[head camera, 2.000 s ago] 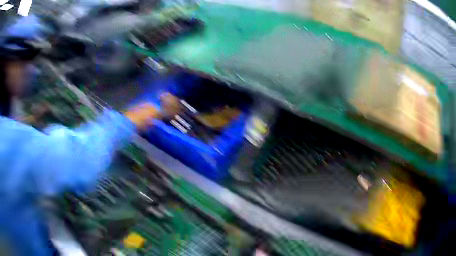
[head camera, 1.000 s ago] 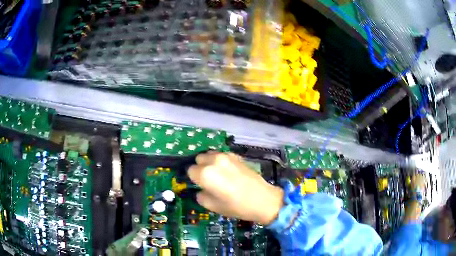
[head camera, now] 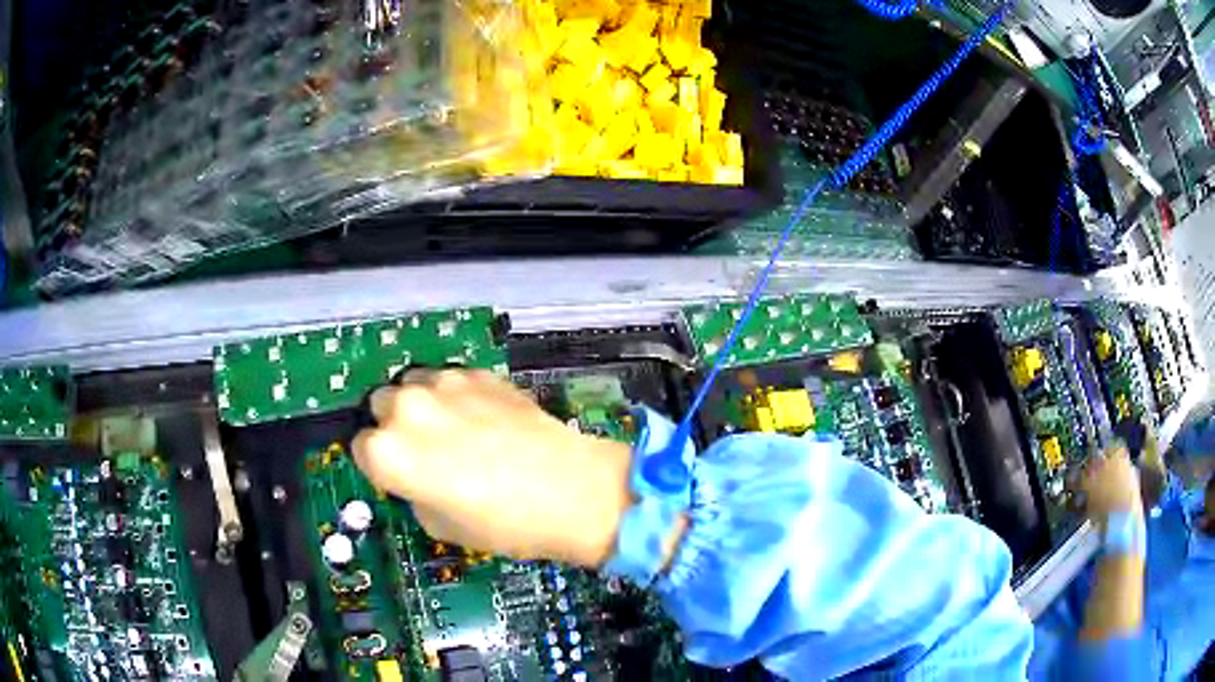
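Observation:
My right hand [head camera: 473, 466], bare and in a blue sleeve, reaches in from the right over the main circuit board [head camera: 460, 613]. Its fingers are curled down at the board's upper end, below the narrow green board [head camera: 360, 362]. Something dark shows at the fingertips; whether it is a held part is hidden. Two white-topped capacitors [head camera: 347, 530] stand on the board just below the fingers. The board sits in a black carrier [head camera: 260, 460] with a grey metal lever [head camera: 220, 486]. My left hand is not in view.
Yellow box capacitors [head camera: 626, 93] fill a black bin beyond the metal rail [head camera: 586, 287], beside clear blister trays [head camera: 280, 133]. More boards lie left and right. A blue coiled cord [head camera: 919, 100] runs down to my wrist. Another person's hand [head camera: 1109, 486] is at far right.
The view swung from the blue bin and a coworker to the boards, then shifted right, so the bin of yellow parts now sits further left. My right hand stays over the same board's upper end.

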